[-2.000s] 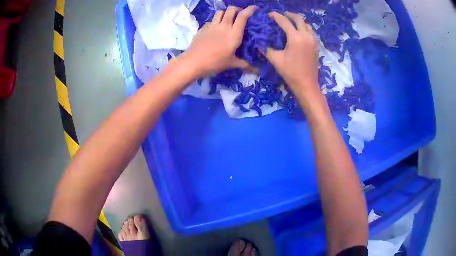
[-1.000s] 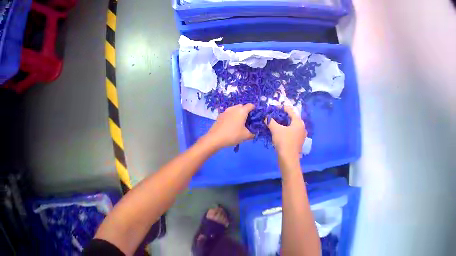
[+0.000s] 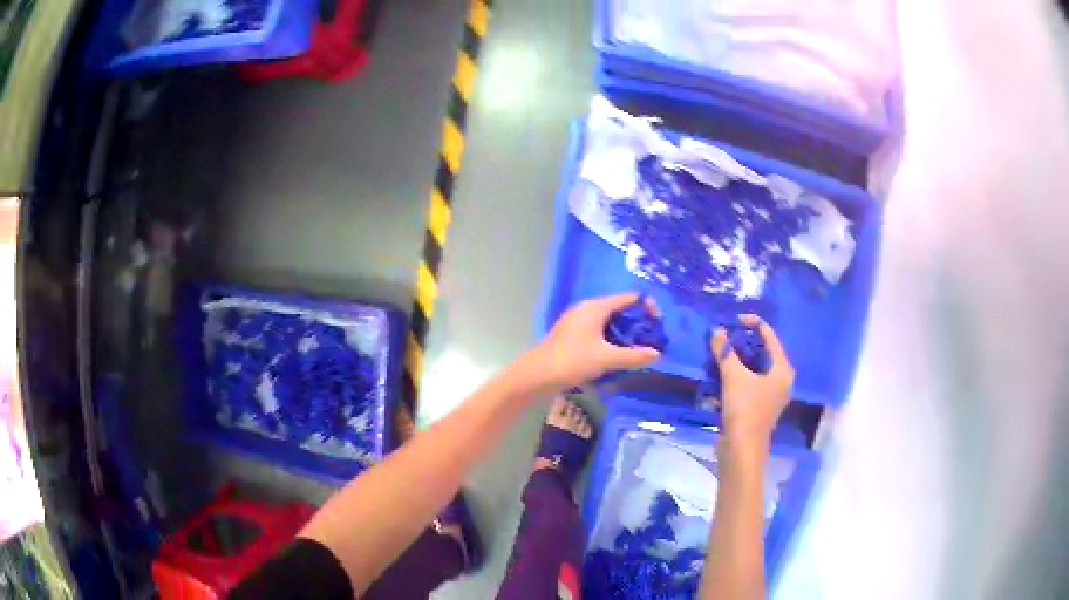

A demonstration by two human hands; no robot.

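My left hand (image 3: 598,338) is curled around a clump of dark-blue strand parts (image 3: 637,328), over the near left part of the large blue shallow tray (image 3: 557,275). My right hand (image 3: 753,369) holds another clump of blue strand parts (image 3: 748,345) near the tray's front edge. The hands are apart. In the tray, a heap of blue strand parts (image 3: 692,229) lies on crumpled white liner sheets (image 3: 604,152).
A blue crate (image 3: 598,469) with white liner and blue parts is at the tray's near side. Another filled crate (image 3: 293,369) is on the left, by a red stool (image 3: 223,539). Stacked trays (image 3: 750,100) are beyond. Striped tape (image 3: 436,223) marks the floor.
The view has swung left, showing more floor and the left crate. My hands, together on one mass before, are now apart, each with a clump, nearer the tray's front edge.
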